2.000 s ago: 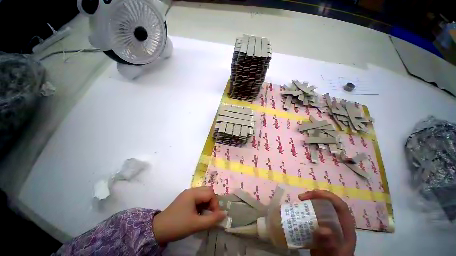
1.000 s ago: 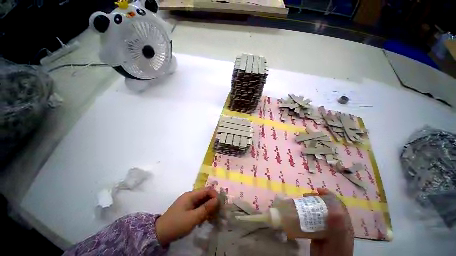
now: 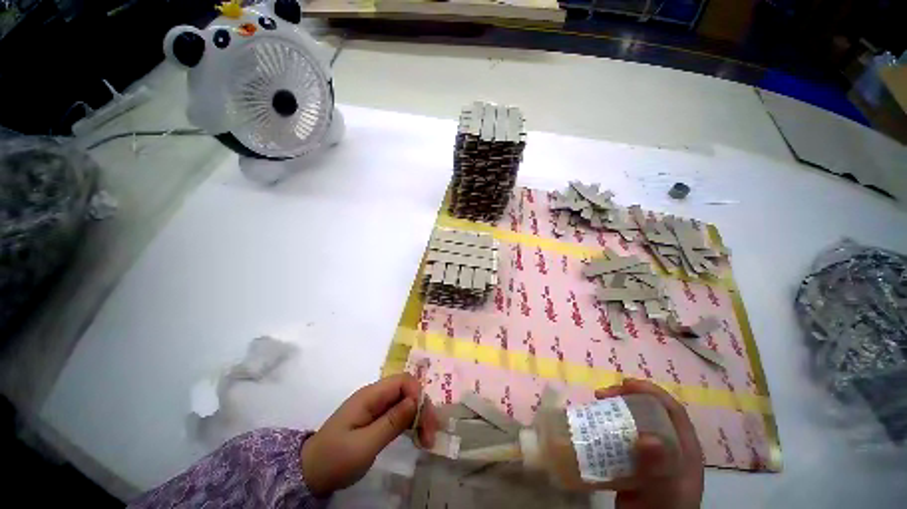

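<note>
My left hand pinches a small grey strip between thumb and fingers at the near edge of the pink board. My right hand holds a clear glue bottle with a white label on its side. Its pale nozzle points left toward my left hand, over loose grey strips; whether it touches anything is unclear. A low stack of strips and a tall stack stand at the board's left edge. Loose strips overlap at its right.
A white fan stands back left. A crumpled white tissue lies left of the board. Plastic bags are at the far left and at the right. A small dark object sits behind the board. A flat sheet lies far right.
The bottle has moved slightly left and down from one second ago. My left hand has shifted slightly left, and the pinched strip shows more clearly. The view has shifted slightly.
</note>
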